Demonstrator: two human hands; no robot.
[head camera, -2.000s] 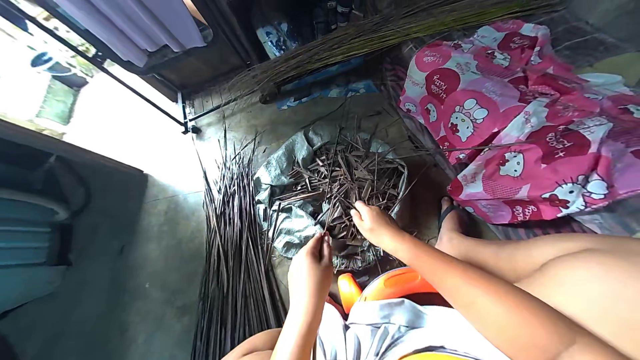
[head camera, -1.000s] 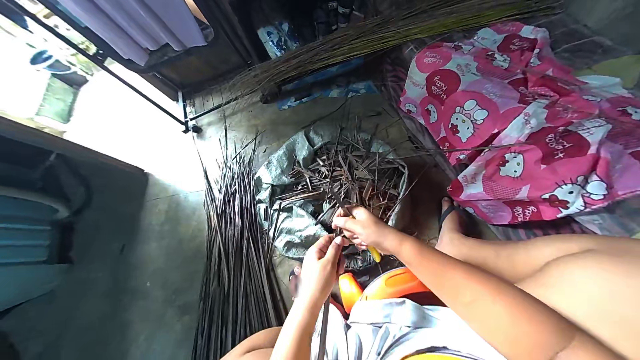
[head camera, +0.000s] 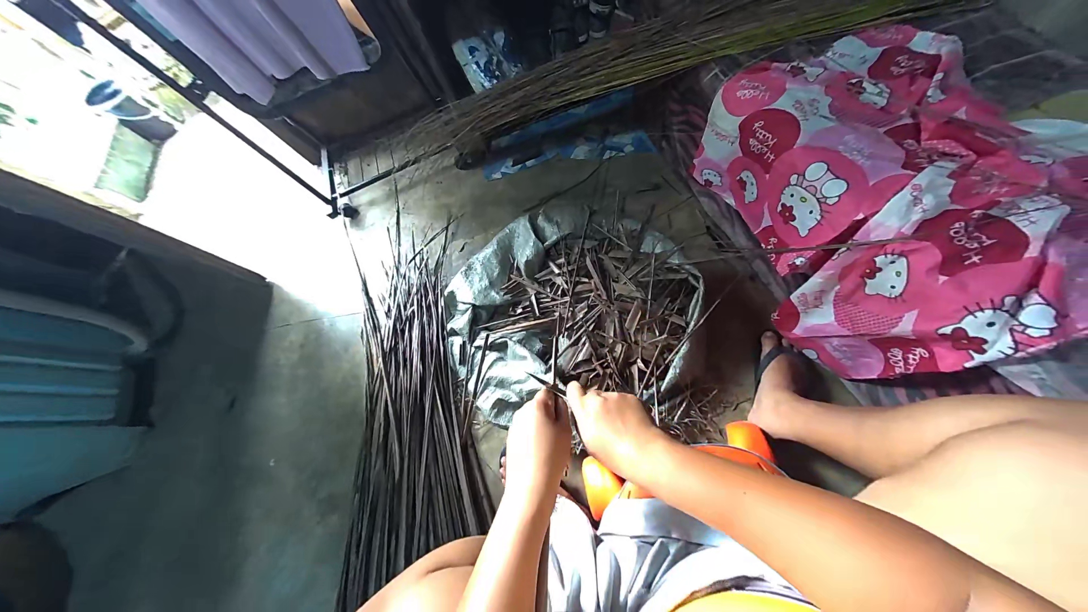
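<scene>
My left hand (head camera: 544, 425) is closed on a long thin dark palm strip (head camera: 554, 340) that runs upward over the sack and down past my wrist. Close against it, my right hand (head camera: 612, 425) is closed around something at the same strip; a dark pointed blade or strip end sticks out between the hands, too small to tell which. Just beyond both hands lies an opened woven plastic sack (head camera: 501, 272), its rim folded outward, heaped with short brown leaf scraps (head camera: 629, 314). To the left of the sack lies a bundle of long dark palm strips (head camera: 412, 425).
An orange plastic object (head camera: 602, 486) is between my legs. At right, a pink printed cloth (head camera: 918, 221) covers the floor beside my sandalled foot (head camera: 778, 382). Long greenish stalks (head camera: 663, 55) stretch across the top. A black metal frame (head camera: 340, 191) stands by the bright doorway at upper left.
Both hands were lower and nearer my body one second ago; they have moved slightly up toward the sack. A yellow thing seen by my right hand then no longer shows.
</scene>
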